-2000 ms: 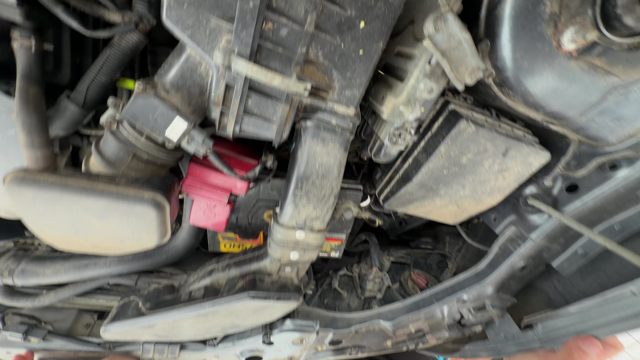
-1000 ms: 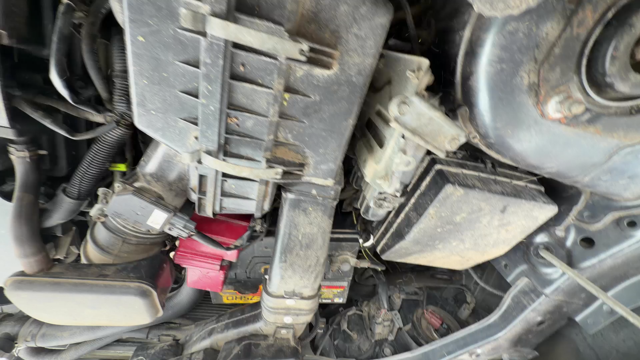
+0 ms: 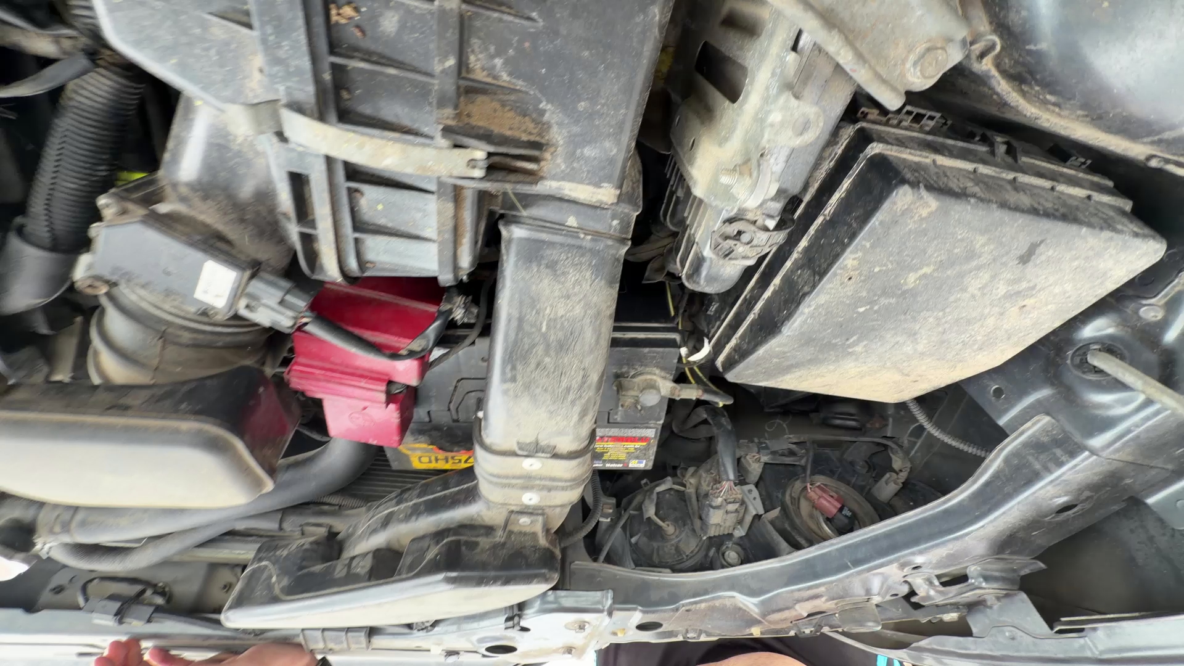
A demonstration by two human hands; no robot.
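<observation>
At the bottom left edge my left hand [image 3: 208,655] is partly in view, fingers toward the left, beside the front edge of the engine bay; most of it is cut off, and no held object shows. My right hand is not in view. Above lie the black plastic air intake duct [image 3: 555,342], the dusty air filter housing [image 3: 555,92] with its metal clip [image 3: 379,148], and a car battery [image 3: 449,388] under the duct. A red terminal cover [image 3: 365,370] sits at the battery's left. The airflow sensor [image 3: 176,268] has a plugged-in connector [image 3: 275,301].
A dusty black fuse box cover [image 3: 962,268] is at right, near a prop rod [image 3: 1133,379]. The metal front crossmember [image 3: 832,555] curves below the headlamp's back [image 3: 823,509]. A coolant hose [image 3: 305,481] runs at lower left. Skin beside dark cloth shows at bottom centre.
The view has shifted and come closer to the duct and battery. Two seconds ago parts of hands showed at the lower left and lower right edges; now one shows at the lower left.
</observation>
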